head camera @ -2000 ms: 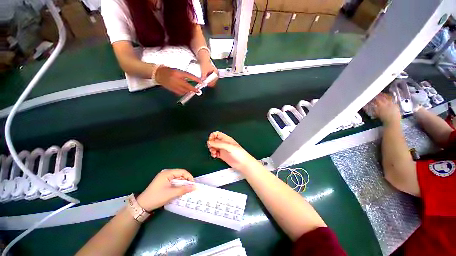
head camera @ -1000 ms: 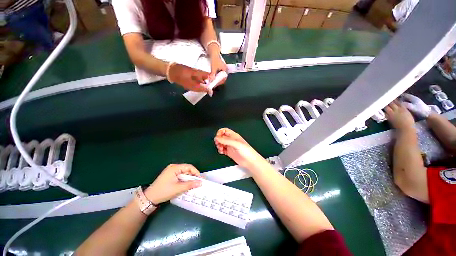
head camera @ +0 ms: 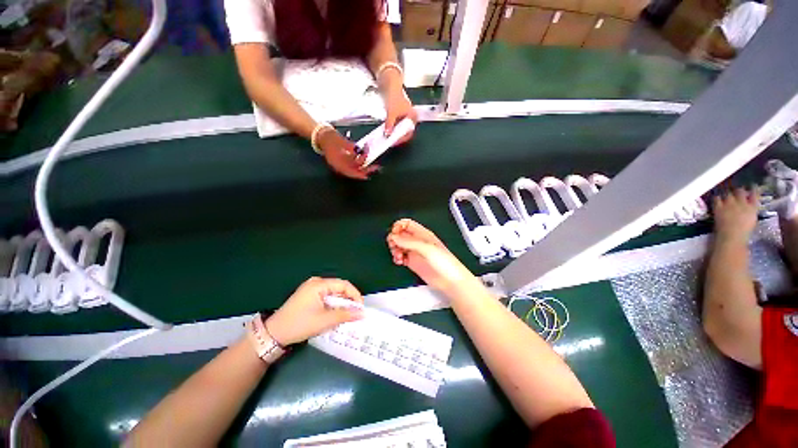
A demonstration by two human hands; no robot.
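Note:
My left hand [head camera: 317, 308] grips the label sheet [head camera: 389, 348] by its upper left end, over the pale rail and the near bench. The sheet is white with rows of small dark marks. My right hand [head camera: 415, 249] is over the conveyor belt [head camera: 219, 236], to the right of and above my left hand, its fingers curled together. A label between those fingertips cannot be made out. White looped plastic housings stand in a row [head camera: 479, 229] to the right of my right hand and in another row [head camera: 105, 261] at the far left.
A stack of label sheets [head camera: 376, 436] lies at the bottom edge. A white hose [head camera: 45, 188] arches at left. A slanted metal post [head camera: 656, 166] rises at right, with rubber bands [head camera: 544, 317] and bubble wrap [head camera: 678, 324] beside it. A person across the belt holds a white strip; another works at right.
The view has shifted, and the right housing row appears closer to my right hand. My hands keep nearly the same pose. The person opposite has turned their white strip.

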